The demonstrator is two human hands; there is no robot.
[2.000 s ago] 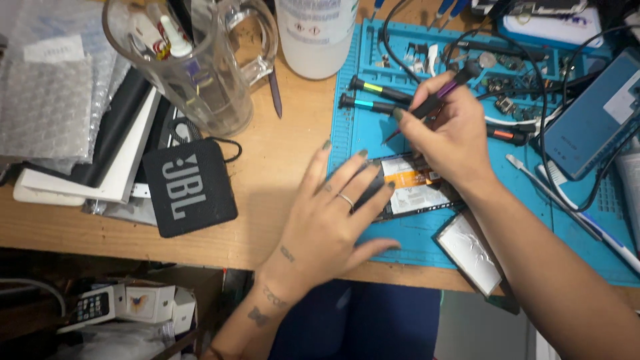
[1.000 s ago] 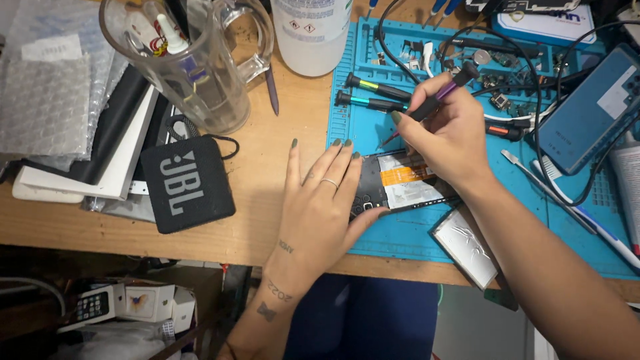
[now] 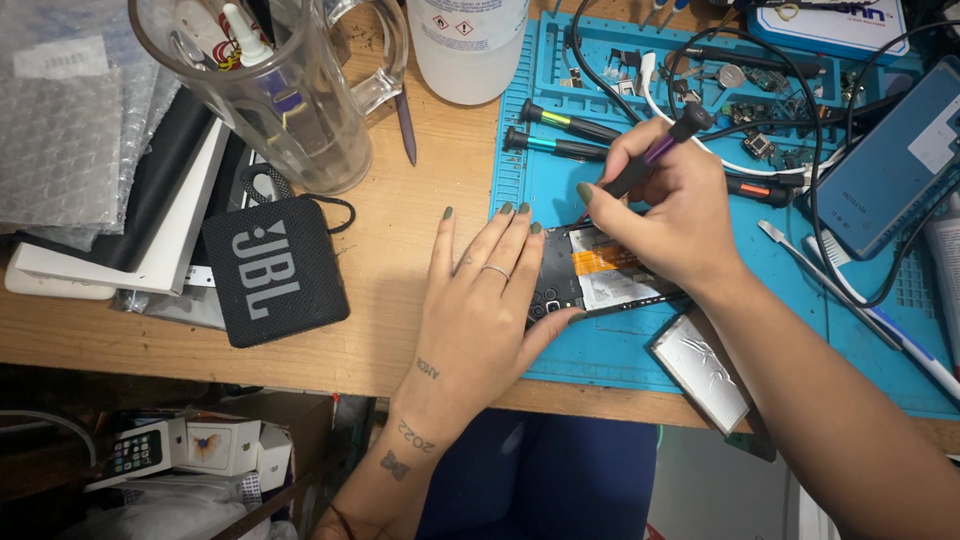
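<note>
An opened smartphone lies on the blue repair mat, its inside facing up, with an orange flex cable across the battery bay. My left hand rests over the phone's left end, fingers spread and thumb on its lower edge. In my right hand is a precision screwdriver with a purple band, its tip at the phone's upper edge. A silver phone battery lies at the mat's front edge, below my right wrist. Part of the phone is hidden under both hands.
Two screwdrivers lie behind the phone. Loose parts and cables fill the mat's trays. At right are a blue phone back and a toothbrush. At left stand a glass mug, a plastic bottle and a JBL speaker.
My left hand has shifted off the middle of the phone toward its left end since the earliest frame, showing more of the phone. My right hand keeps hold of the screwdriver.
</note>
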